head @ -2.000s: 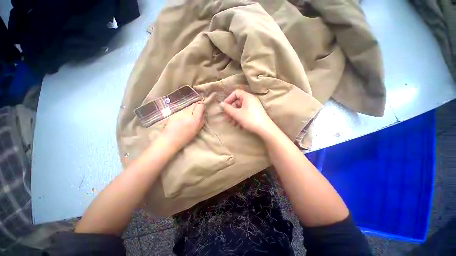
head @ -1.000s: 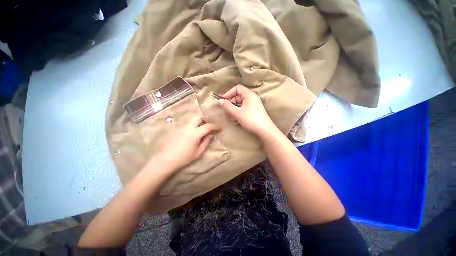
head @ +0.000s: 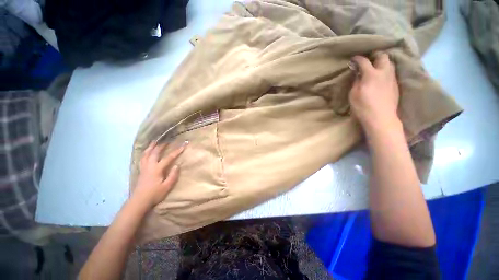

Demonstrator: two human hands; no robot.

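Observation:
A tan jacket (head: pixel 284 131) lies across the table. Its patch pocket (head: pixel 191 169) is at the left, and a strip of plaid flap underside (head: pixel 206 118) shows above it, partly under a fold. My left hand (head: pixel 156 174) lies on the pocket's left side with its fingers spread. My right hand (head: pixel 375 90) is at the upper right, its fingers curled into the jacket's bunched cloth. A small dark, shiny thing shows by its fingertips, too small to tell clearly. Plaid lining (head: pixel 427 133) shows at an open end on the right.
The pale table (head: pixel 90 164) has its front edge against my dark, thread-covered lap (head: pixel 241 251). Dark garments (head: pixel 109 33) lie at the far left. Plaid cloth (head: pixel 19 158) hangs at the left, with grey-green cloth at the far right. A blue bin (head: pixel 454 229) is below the right edge.
My right hand has moved right and away from me, pulling the jacket's cloth rightward. A fold now covers much of the plaid flap. My left hand has moved left, with its fingers spread.

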